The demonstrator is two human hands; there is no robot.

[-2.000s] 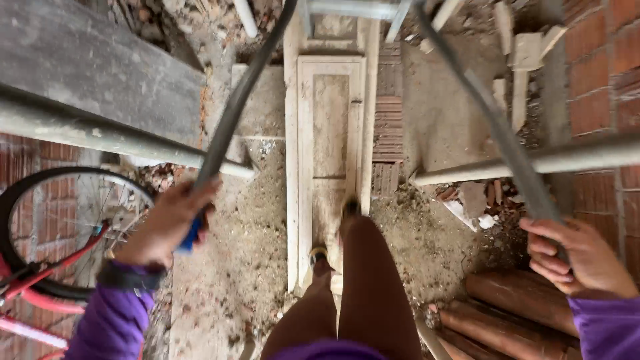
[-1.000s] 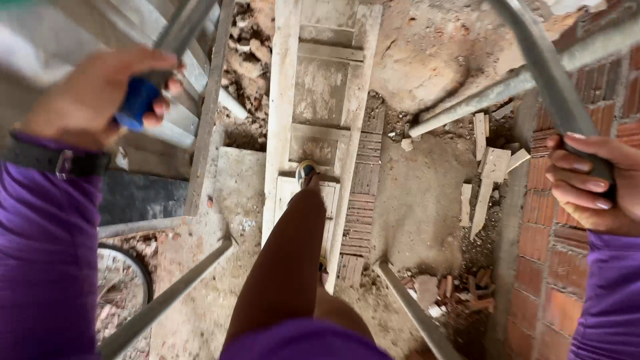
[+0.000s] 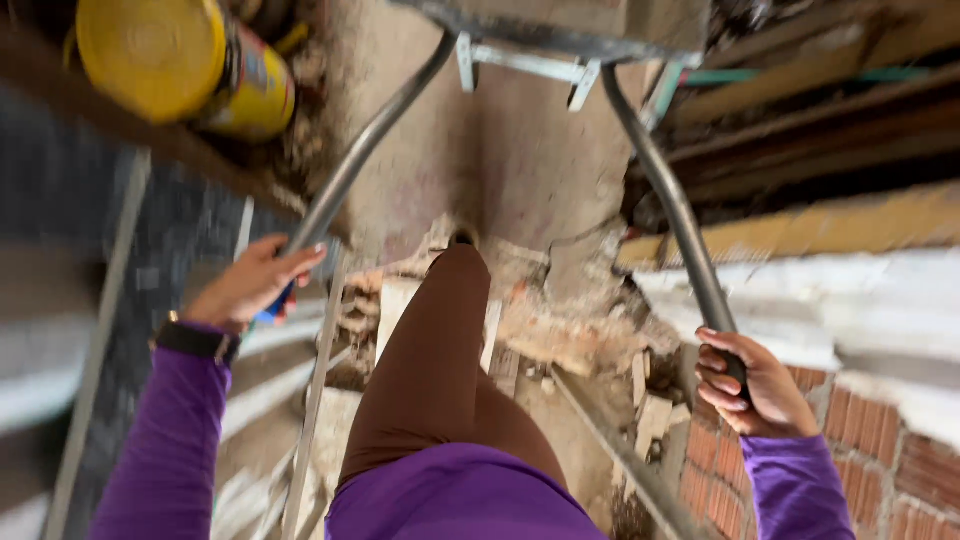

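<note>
My left hand (image 3: 251, 283) is closed around the left metal handle of a wheelbarrow, with something blue under the palm; a dark band circles that wrist. Around the dark grip of the right handle, my right hand (image 3: 750, 382) has its fingers curled. Both bent tubular handles (image 3: 675, 199) run forward to the wheelbarrow's tray (image 3: 555, 26), only whose near rim and part of the inside show at the top. A pale metal crosspiece (image 3: 529, 64) sits under the rim, between the handles. The wheel is out of sight.
Worn concrete floor (image 3: 405, 150) lies ahead, with a broken edge and rubble (image 3: 585, 322) by my legs. A yellow bucket (image 3: 150, 56) lies at upper left. Timber boards (image 3: 810, 225) and a hollow-brick wall (image 3: 862, 427) flank the right; corrugated sheets stand left.
The view has moved forward, off the old panelled door underfoot onto concrete with a broken edge. The wheelbarrow's tray rim and the yellow bucket have come into view. Both hands still hold the handles.
</note>
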